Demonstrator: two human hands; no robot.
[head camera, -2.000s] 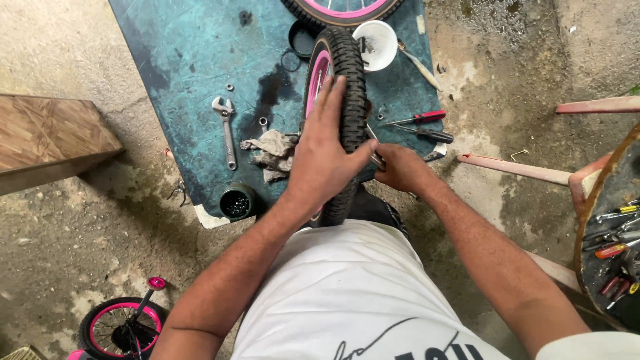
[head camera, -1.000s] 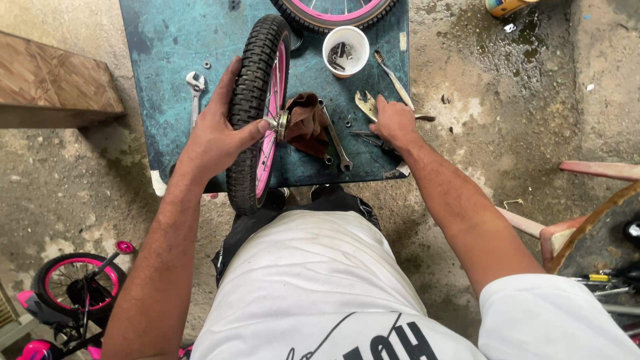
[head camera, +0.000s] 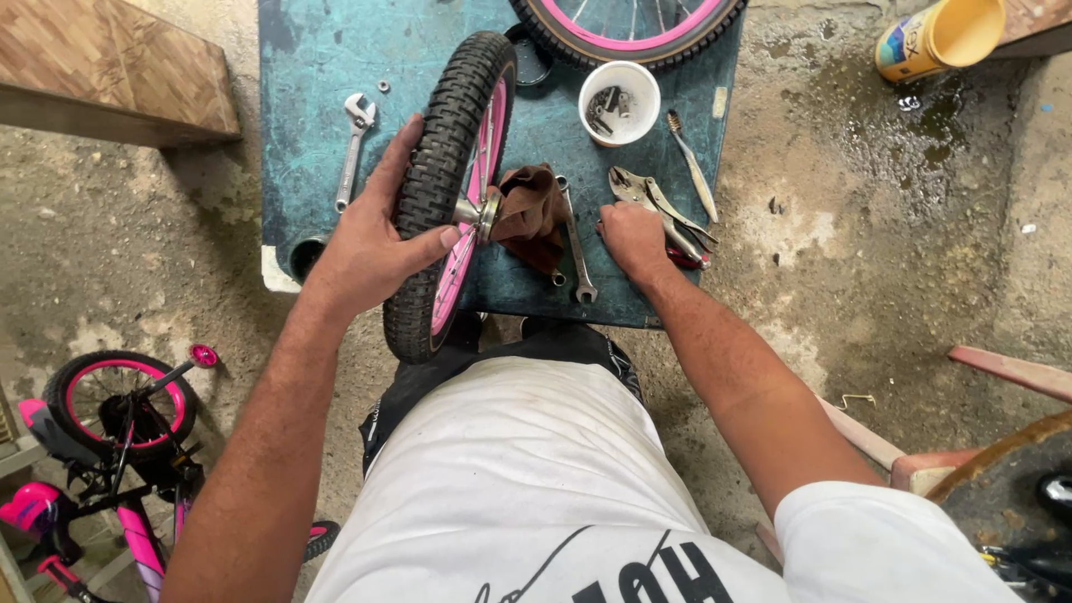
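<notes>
My left hand (head camera: 377, 222) holds a small bicycle wheel with a pink rim (head camera: 448, 176) upright at the near part of the blue-green table, thumb by the hub and fingers along the tyre. A brown cloth (head camera: 529, 213) lies against the hub's right side. Right of it is a combination wrench (head camera: 576, 243). My right hand (head camera: 634, 237) is lowered to the tabletop beside locking pliers (head camera: 662, 209), knuckles up; its fingertips are hidden, and whether it grips anything does not show. A red-handled tool (head camera: 688, 261) lies partly under the pliers.
On the table (head camera: 314, 50) are an adjustable wrench (head camera: 356, 151), a nut (head camera: 383, 85), a white cup of metal parts (head camera: 620, 105), a toothbrush (head camera: 693, 167), a dark cup (head camera: 306, 255) and a second wheel (head camera: 632, 33). A pink-and-black bicycle (head camera: 126, 444) stands lower left; a round tool table (head camera: 1013, 494) is lower right.
The wheel has turned and tilted, now showing its hub on the right. My right hand has left the wheel's side and gone to the tools at the right; the locking pliers now lie beside it.
</notes>
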